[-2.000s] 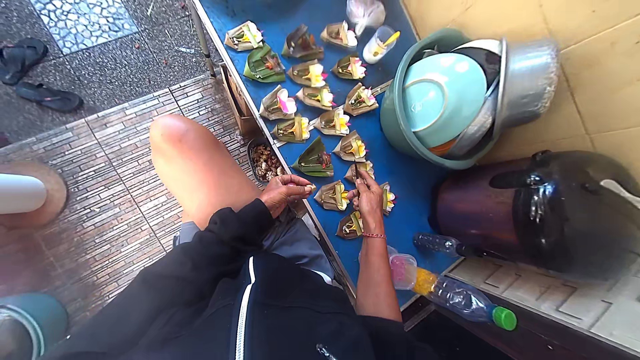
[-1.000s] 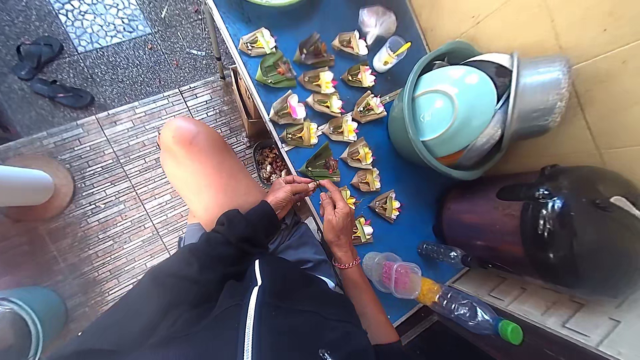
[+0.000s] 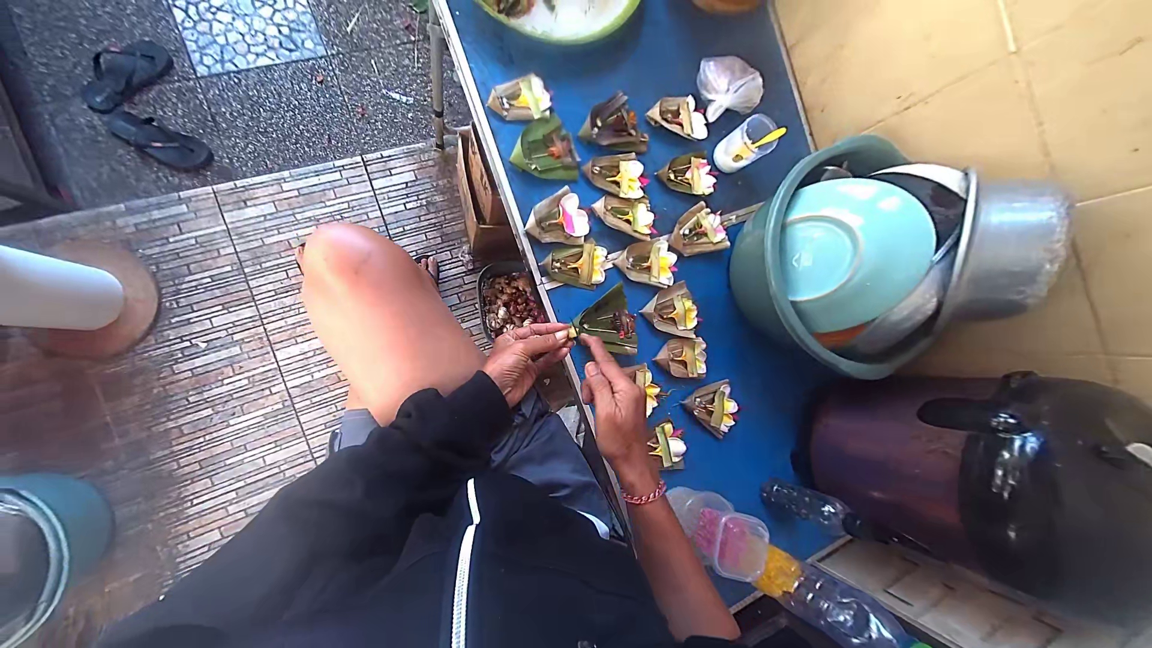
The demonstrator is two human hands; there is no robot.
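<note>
My left hand [image 3: 522, 360] pinches a small yellowish-green piece [image 3: 572, 332] between thumb and fingertips at the near edge of the blue table [image 3: 756, 396]. The index finger of my right hand [image 3: 614, 405] reaches to the same spot. Right beside the fingertips, a folded green leaf packet [image 3: 607, 322] with reddish-brown bits lies on the table. Several dried-leaf packets with white, yellow and pink flowers stand in rows around it, one [image 3: 672, 310] just beyond the green packet. Another flower packet [image 3: 644, 387] is partly hidden by my right hand.
A teal basin [image 3: 765, 270] of bowls and a dark rounded appliance [image 3: 891, 468] stand along the wall. A plastic cup [image 3: 742, 144] with a yellow spoon and a tied plastic bag [image 3: 730, 85] sit farther up. Plastic containers [image 3: 738, 544] lie lower right. A tray [image 3: 509, 301] of small brown pieces is beside the table.
My right hand has moved left from the flower packets to my left fingertips, uncovering a packet at the lower right of the group. My left hand has moved to the green packet's tip.
</note>
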